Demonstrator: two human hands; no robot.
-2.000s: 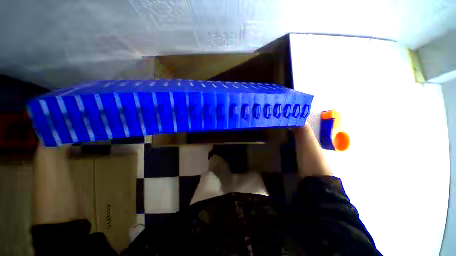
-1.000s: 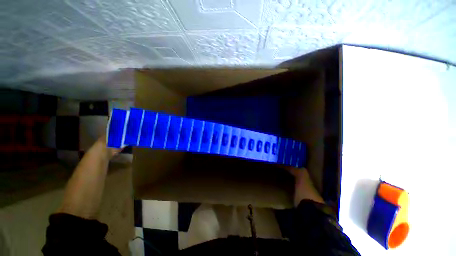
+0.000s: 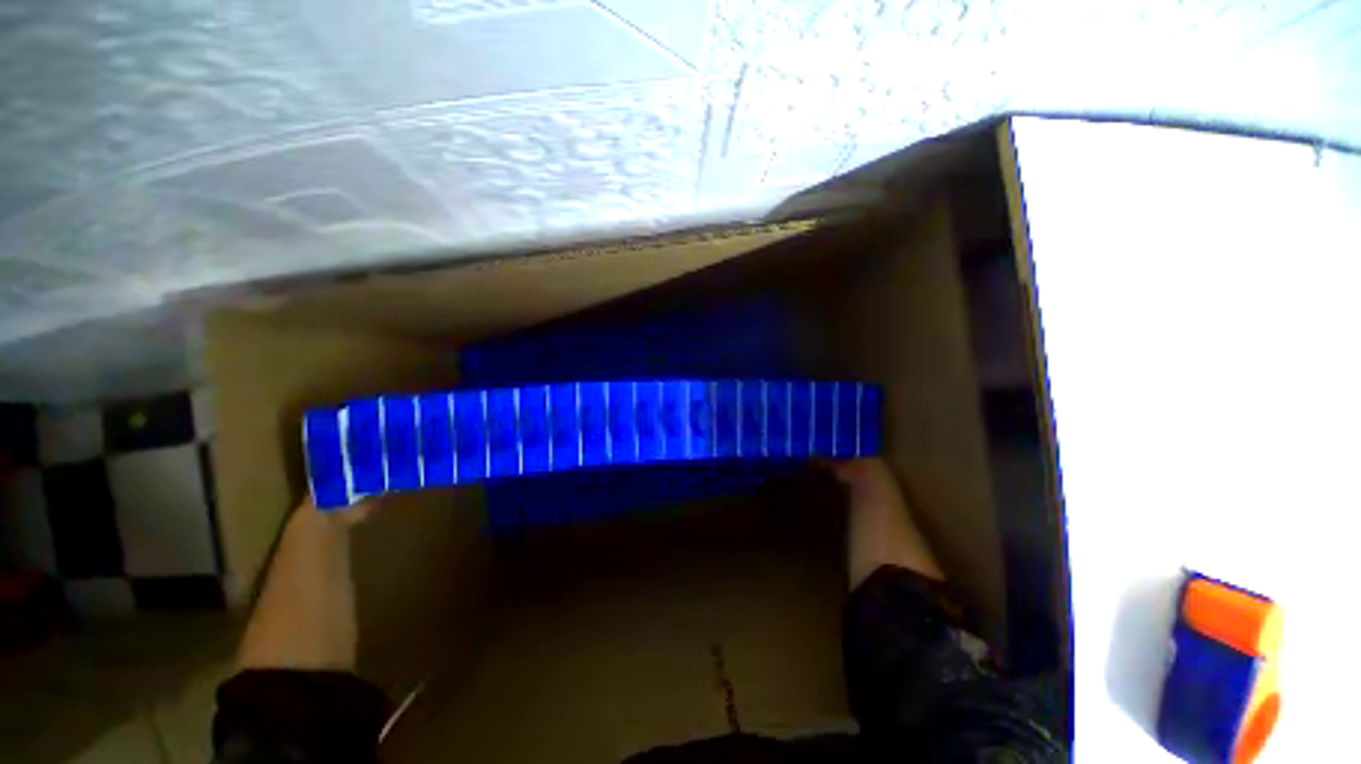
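A row of boxes (image 3: 597, 433), seen as blue strips with thin white lines, is held level inside the mouth of the open shipping carton (image 3: 627, 657). My left hand (image 3: 340, 511) presses the row's left end. My right hand (image 3: 854, 475) presses its right end. The fingers of both hands are mostly hidden by the row. More blue boxes (image 3: 642, 336) lie deeper in the carton, below and behind the held row. The leftmost box shows a wider white gap beside it.
The white table (image 3: 1194, 373) is at the right, beside the carton. An orange and dark blue item, perhaps a tape dispenser (image 3: 1221, 672), sits on it. The pale embossed wall (image 3: 493, 135) runs behind the carton. Checkered floor (image 3: 164, 500) shows at the left.
The row has moved from above the carton down into its opening and is now nearly level. Both hands have stayed on its ends. The carton fills more of the view.
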